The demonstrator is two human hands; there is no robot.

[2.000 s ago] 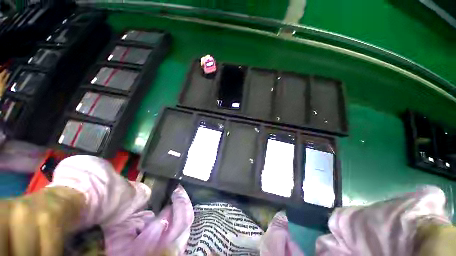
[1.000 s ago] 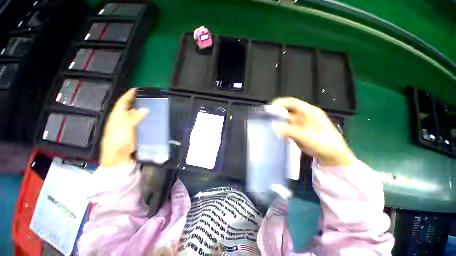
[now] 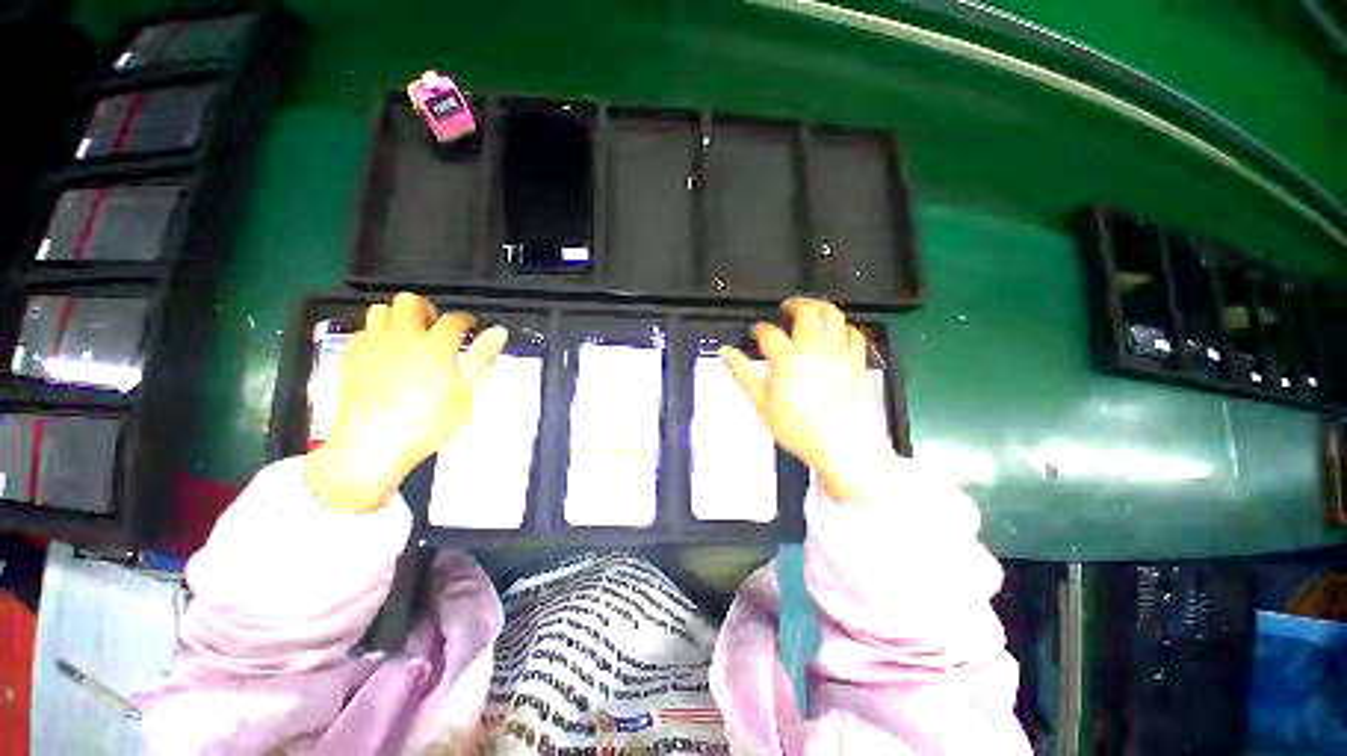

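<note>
The black near tray (image 3: 553, 443) lies right before me with lit phones in its slots. Three white screens show in the second (image 3: 485, 443), middle (image 3: 615, 436) and fourth (image 3: 734, 451) slots. My left hand (image 3: 396, 392) lies over the first and second slots, fingers apart at the top edge, partly covering a lit phone (image 3: 325, 387) in the first. My right hand (image 3: 813, 384) is spread over the fourth and fifth slots; only a lit strip shows in the fifth. Whether the fingertips touch the phones is unclear.
The far tray (image 3: 650, 200) holds a dark phone (image 3: 547, 185) and a pink device (image 3: 440, 107). A left-hand tray (image 3: 145, 428) holds grey-screened phones. A right-hand tray (image 3: 1101, 303) holds dark phones. A paper sheet (image 3: 104, 620) with a pen (image 3: 96, 685) lies lower left.
The two phones held in my hands a second ago are no longer held. Both hands have come down over the near tray. The view has shifted right.
</note>
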